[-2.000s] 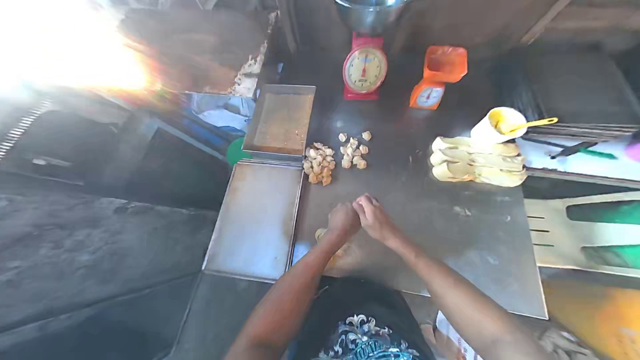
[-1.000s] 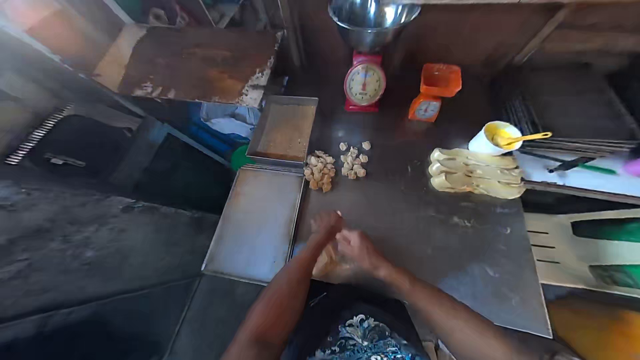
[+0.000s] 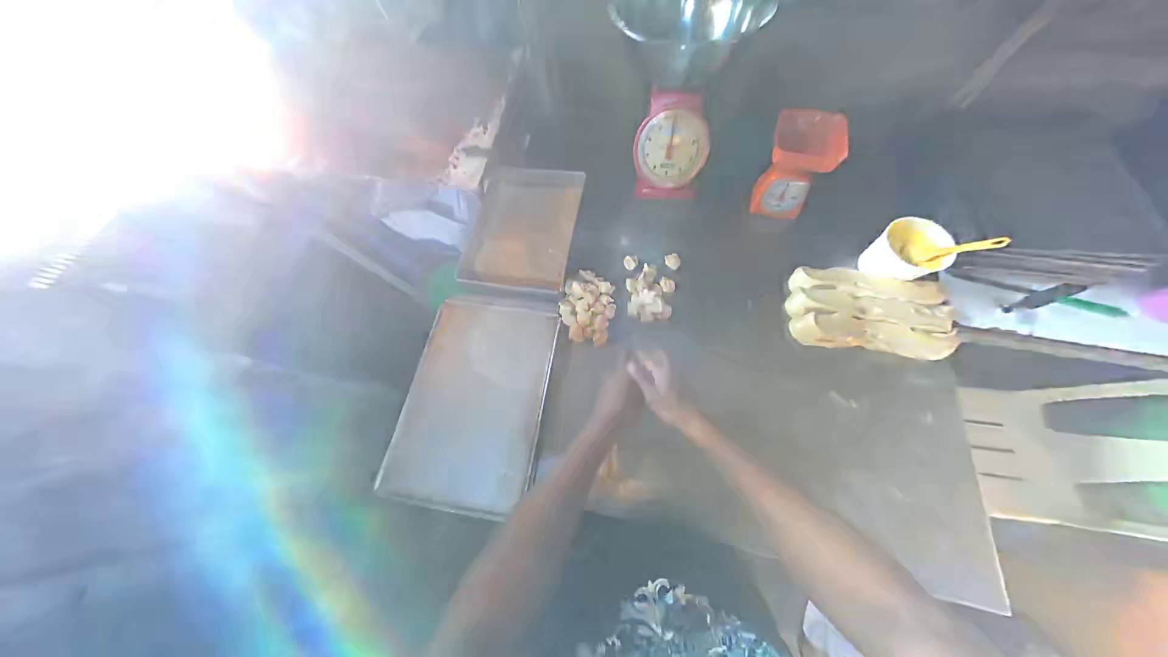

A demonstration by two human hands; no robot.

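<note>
My left hand [image 3: 620, 388] and my right hand [image 3: 655, 379] meet over the metal work table [image 3: 876, 438], just below two groups of small dough pieces. Glare and blur hide whether either hand holds anything. The left group of dough pieces [image 3: 587, 307] is packed closely; the other dough pieces [image 3: 649, 297] lie looser beside it. Something pale, perhaps dough, lies on the table [image 3: 616, 474] between my forearms. Long rolls of dough [image 3: 867, 312] rest side by side at the right.
Two metal baking trays [image 3: 470, 406] [image 3: 525, 228] stand at the left. A red dial scale [image 3: 672, 151] carries a steel bowl [image 3: 693, 23]; an orange scale [image 3: 785, 193] is beside it. A white cup [image 3: 885, 258] with a yellow utensil [image 3: 972, 246] stands behind the rolls. A plastic chair [image 3: 1013, 447] is at right.
My hands have moved forward from near the table's front edge toward the small dough pieces. Strong glare has returned at the left.
</note>
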